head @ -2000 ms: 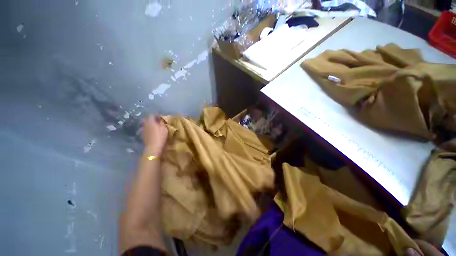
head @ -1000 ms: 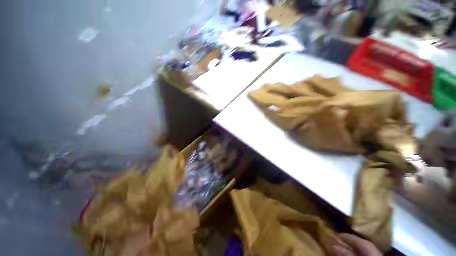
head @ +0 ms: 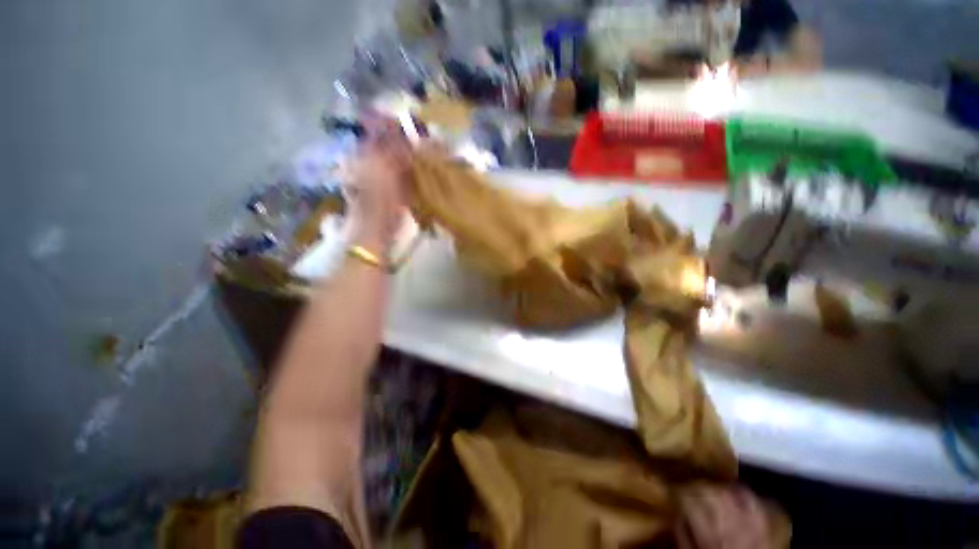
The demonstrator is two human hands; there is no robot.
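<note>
My left hand (head: 384, 161) is stretched out over the left of the white table and grips the end of a tan garment piece (head: 548, 252). The fingers are blurred. The piece runs right to the lit needle area of the sewing machine (head: 837, 252), and a part hangs over the table's front edge. My right hand (head: 730, 517) is low at the bottom edge, on a second tan piece (head: 558, 488) below the table front. Its fingers look curled on the cloth, but blur hides the grip.
A red basket (head: 652, 147) and a green basket (head: 805, 150) stand end to end behind the machine. Mixed scraps lie at the left table end. The scuffed wall (head: 118, 214) is at left. A person's dark sleeve shows at the top.
The view has swung right. My left hand has come up from the low pile by the wall to the tan piece on the table and taken its left end. The low right hand still touches cloth.
</note>
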